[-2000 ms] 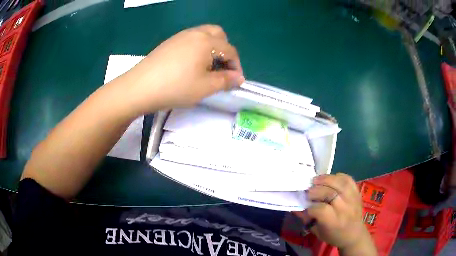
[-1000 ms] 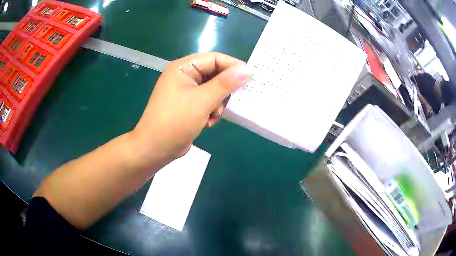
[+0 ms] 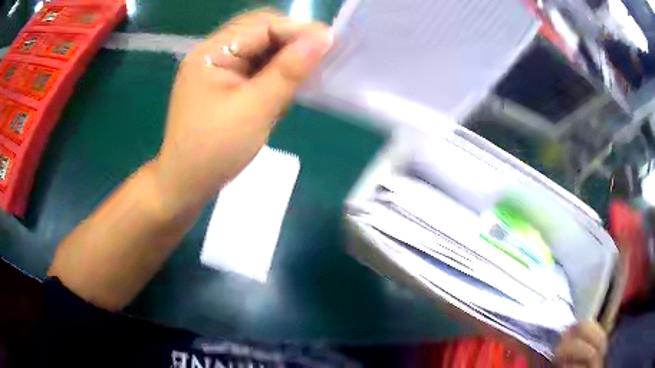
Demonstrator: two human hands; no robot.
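Note:
My left hand [image 3: 230,100] holds a stack of white label sheets [image 3: 431,61] by its left edge, raised at the top centre, fingers and thumb pinching it. The stack is blurred and faintly lined. My right hand [image 3: 583,346] is partly cut off from sight at the lower right; its fingers grip the near right corner of an open white carton [image 3: 592,277]. The carton is tilted and holds several paper sheets [image 3: 445,237] and a green-and-white item [image 3: 513,233]. The stack's lower edge overlaps the carton's far left corner in view.
A white sheet [image 3: 251,215] with one jagged edge lies on the green bench [image 3: 143,237] beside my left wrist. A red foam tray [image 3: 43,118] with orange housings stands at the left. Red trays [image 3: 481,352] show below the carton. Blurred grey equipment is at upper right.
The stack in my left hand has moved up in view and blurred. The carton has shifted left and up, and my right hand now shows on its corner.

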